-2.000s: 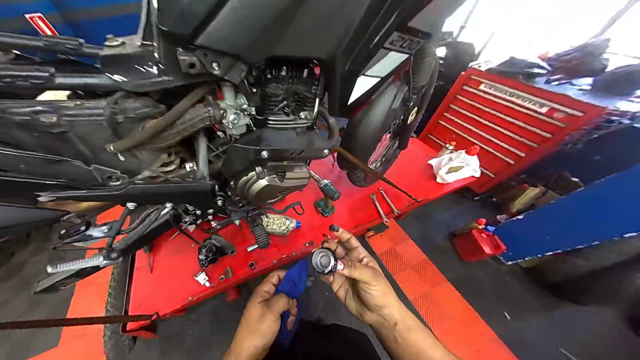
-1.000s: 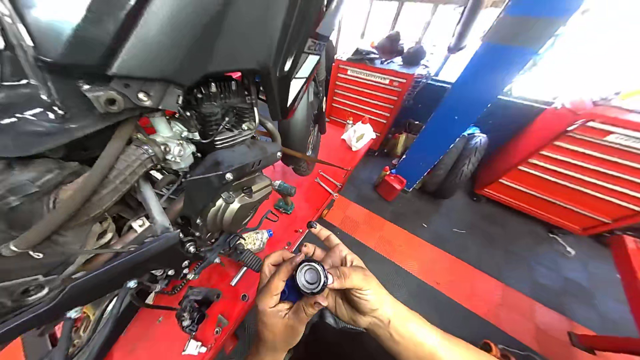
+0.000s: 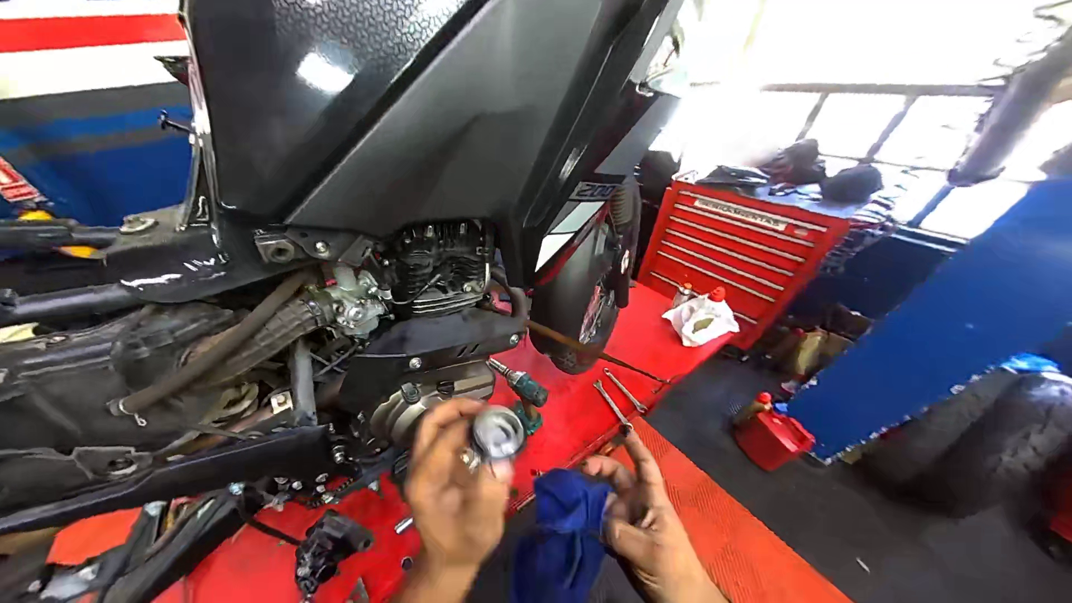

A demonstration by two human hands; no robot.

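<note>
Between the thumb and fingers of my left hand (image 3: 456,494) is a round metal part (image 3: 498,433), raised in front of the motorcycle's engine with its hollow face toward me. My right hand (image 3: 649,528) pinches a blue cloth (image 3: 561,532) that hangs down beside it; one finger points upward. Behind the metal part, a cordless power tool (image 3: 526,394) stands on the red work platform (image 3: 574,423). The motorcycle's finned cylinder (image 3: 440,268) and carburetor (image 3: 356,301) are exposed above my hands.
Two wrenches (image 3: 614,400) lie at the platform's right edge. Beyond them are a white cloth (image 3: 700,320), a red tool cabinet (image 3: 737,251), a red container (image 3: 772,435) and a blue pillar (image 3: 938,318). A black mechanical part (image 3: 328,548) rests on the platform at lower left.
The round part, held in both hands one second ago, is now in my left hand alone and raised. My right hand has moved away from it and holds the blue cloth.
</note>
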